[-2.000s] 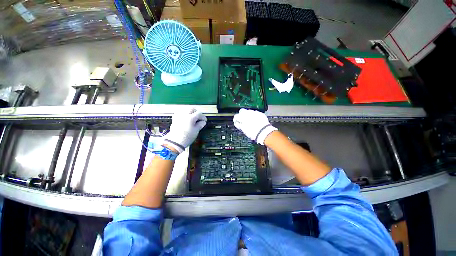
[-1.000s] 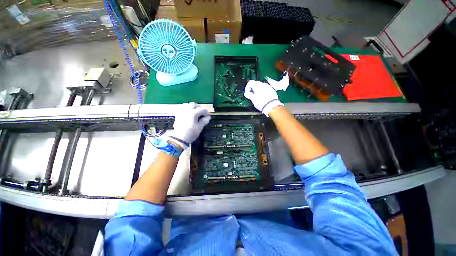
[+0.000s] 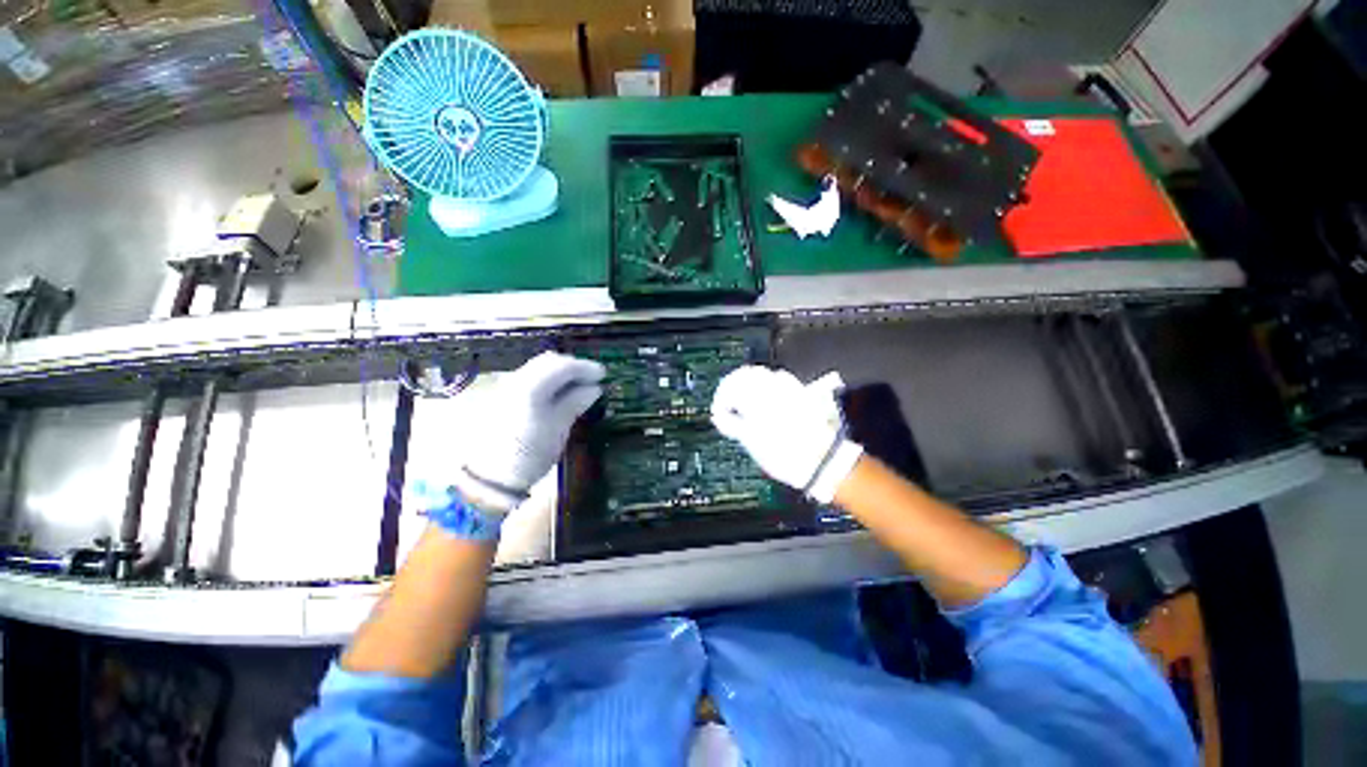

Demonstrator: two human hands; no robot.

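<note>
A dark solder pallet lies across the conveyor rails in front of me, holding two green circuit board panels side by side. My left hand, in a white glove with a blue wrist strap, is over the pallet's left edge with its fingertips drawn together. My right hand, also gloved, is over the boards' right side with its fingers curled. Whether either hand holds a small piece cannot be told. The black parts tray with loose green pieces sits just behind the pallet.
A light-blue fan stands left of the tray on the green mat. Right of the tray are a crumpled white tissue, stacked black and orange-brown covers and a red-orange sheet. Conveyor rails run left and right.
My right hand has moved from the parts tray down to the boards' right side. My left hand has moved slightly down and left. The camera view has shifted a little.
</note>
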